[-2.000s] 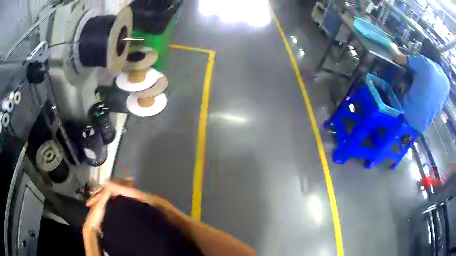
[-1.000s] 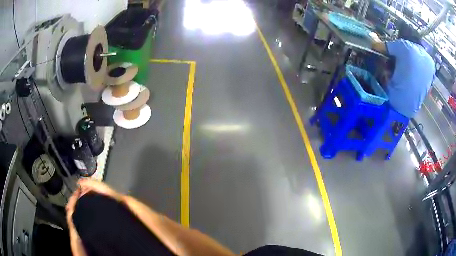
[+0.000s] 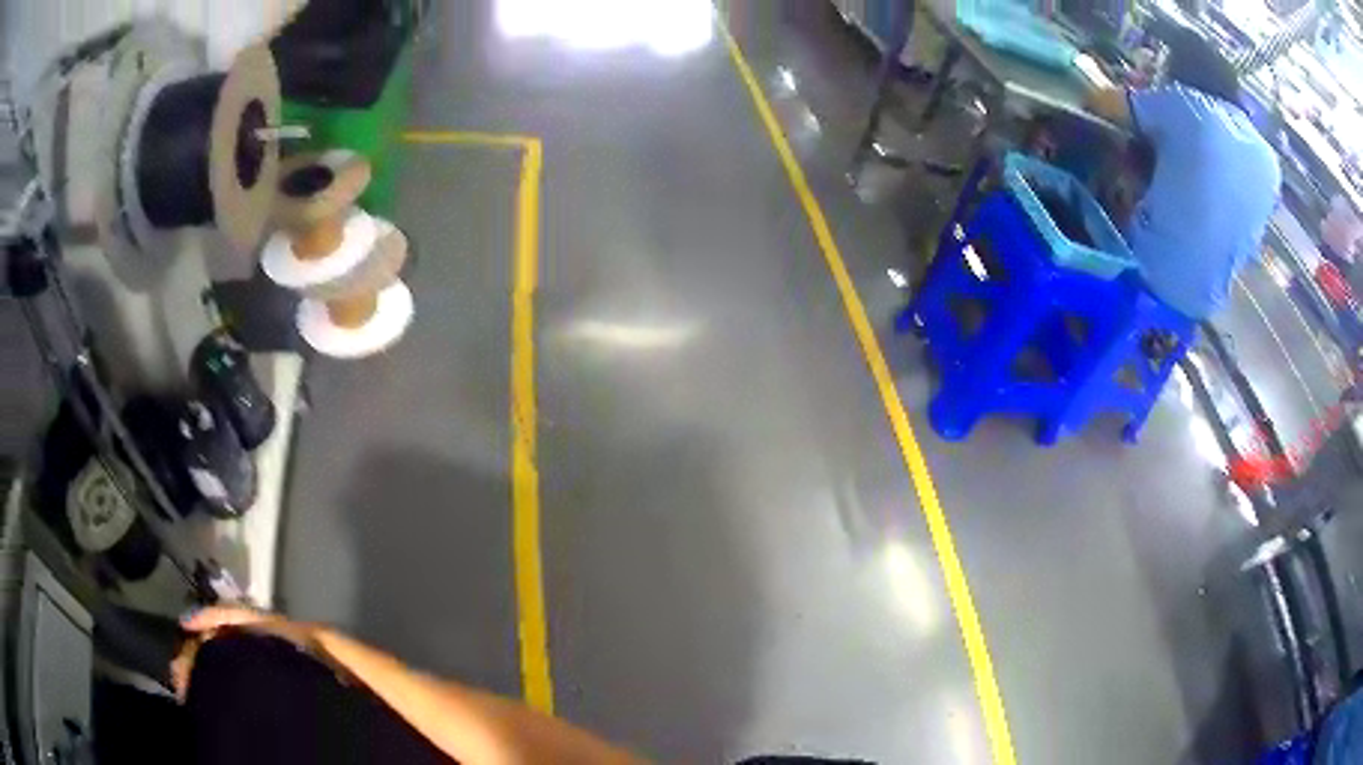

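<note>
My right hand (image 3: 247,616) is bare, small and blurred at the lower left. It rests over the front of my dark-clothed knee (image 3: 292,702), with the forearm running down to the bottom edge. My left hand (image 3: 183,668) shows only as a sliver of skin at the knee's left side, close to the right hand; the rest is hidden. No held object shows in either hand. The nearest machine part is a black-wound wire spool (image 3: 177,150) with a tan flange, on a spindle at the upper left.
Stacked empty spools (image 3: 356,317) stand on the floor beside a green bin (image 3: 381,142). Dark shoe-like or bottle-like shapes (image 3: 217,448) sit on a white ledge. Across the yellow-lined aisle, a person in blue (image 3: 1208,194) is beside blue stools (image 3: 994,321) bearing a light blue basket (image 3: 1069,224).
The view has shifted, so the spools and stools lie further left in the picture. My hands stay around the knee, now lower left, with less of the left hand showing.
</note>
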